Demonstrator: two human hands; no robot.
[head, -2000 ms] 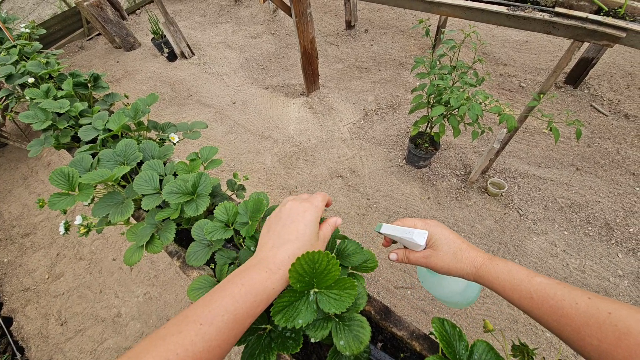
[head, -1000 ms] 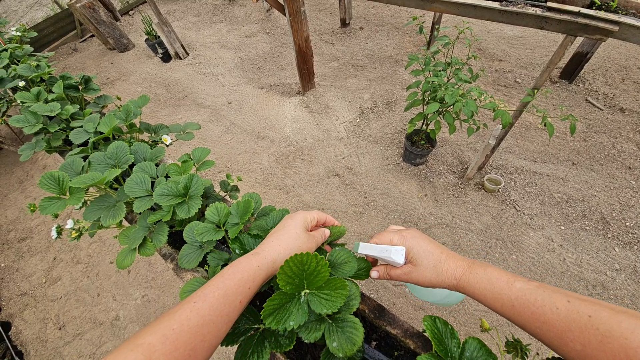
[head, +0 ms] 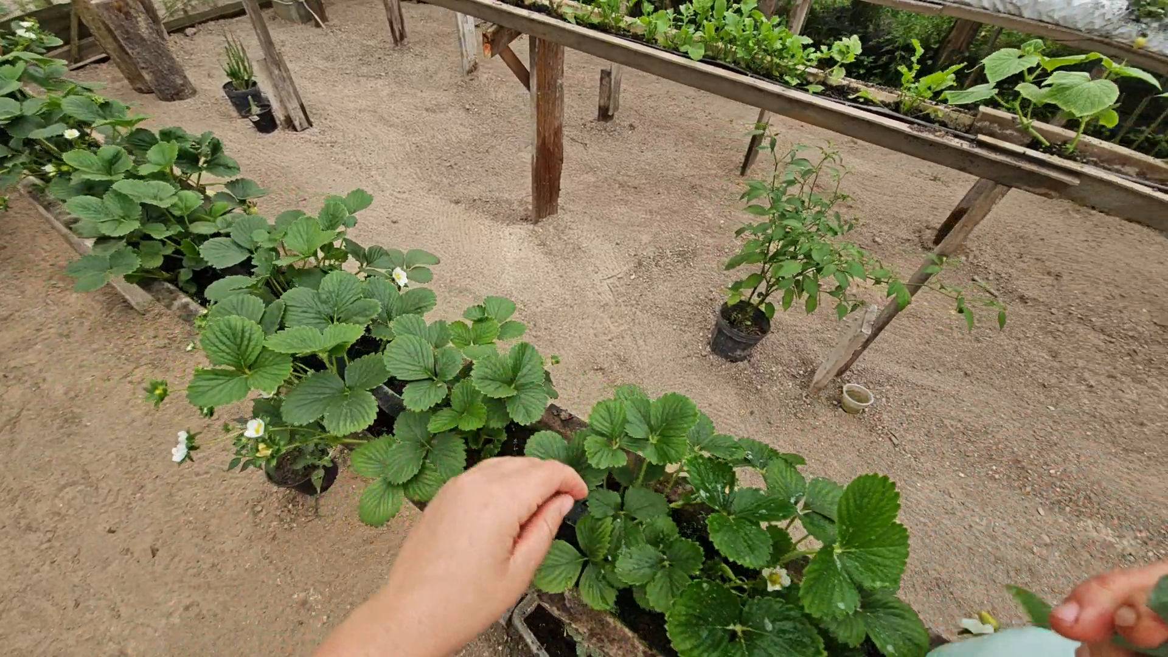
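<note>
Strawberry plants [head: 657, 538] with green toothed leaves and white flowers fill a long wooden trough running diagonally across the view. Over the trough, just left of the nearer plants, is my left hand [head: 502, 529], its thumb and forefinger tips together; whether anything small sits between them cannot be told. At the lower right edge my right hand [head: 1113, 607] is partly cut off, fingers bent above the pale green body of a spray bottle [head: 1004, 643]. Part of the bottle and its trigger head are out of view, so the grip is only partly seen.
Beyond the trough lies sandy ground with a potted leafy plant [head: 737, 333], a small cup [head: 857, 398] and a slanted wooden prop [head: 899, 319]. A raised wooden planter [head: 821, 114] on posts [head: 546, 128] crosses the upper right. Small black pots [head: 243, 97] stand at upper left.
The view has shifted, showing more of the raised planter. The spray bottle and right hand, near the left hand a second ago, are now at the lower right edge, apart from it.
</note>
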